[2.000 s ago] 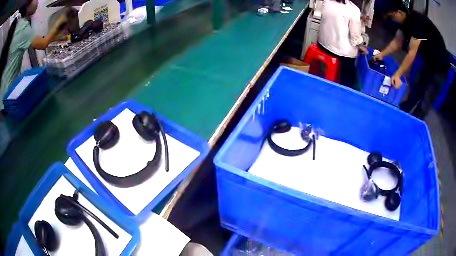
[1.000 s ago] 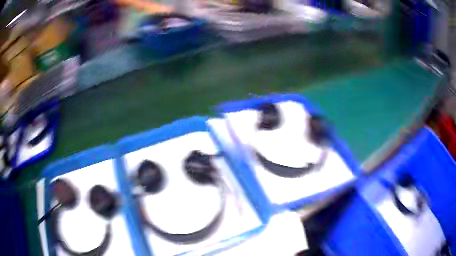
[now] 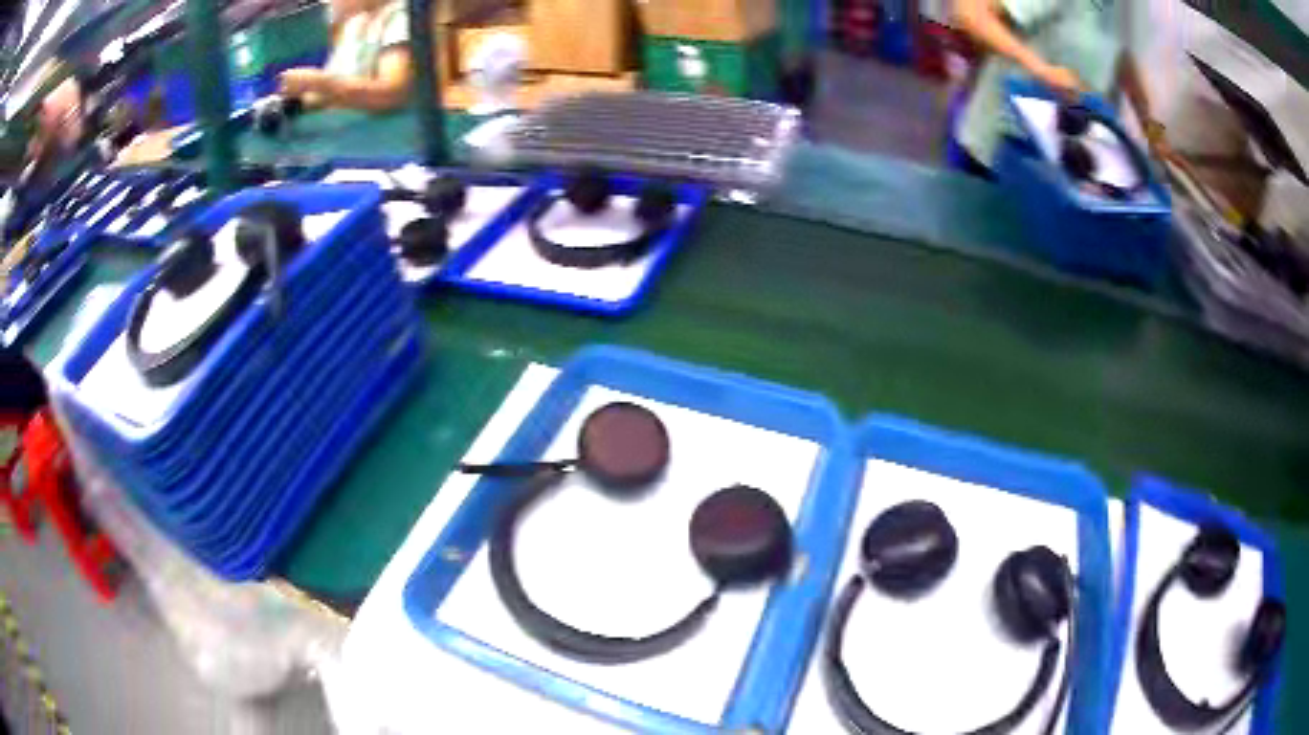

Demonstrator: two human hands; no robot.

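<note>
Neither of my hands is in the picture. Nearest in front, a light blue tray (image 3: 620, 362) holds a black headset (image 3: 609, 645) on a white liner, with brownish-black ear cushions facing up and a thin boom microphone (image 3: 514, 468) pointing left. A second light blue tray (image 3: 982, 451) beside it on the right holds another headset (image 3: 910, 547), cut off by the bottom edge. A third blue tray (image 3: 1269, 574) at the right holds a headset (image 3: 1210, 562). The picture is slightly blurred.
A tall stack of dark blue trays (image 3: 309, 417) stands at left, a headset on top. More trays with headsets, such as one (image 3: 617, 299), lie behind it. Across the bench are a grey parts tray (image 3: 646, 137), a person (image 3: 376, 58), and another person's arm (image 3: 1019, 50) at a blue tray pile (image 3: 1070, 230). Red stool (image 3: 61, 495) lower left.
The view has swung left. The large blue bin has left the picture, the front trays now lie further right, and the dark blue tray stack has come into view. No hand has appeared.
</note>
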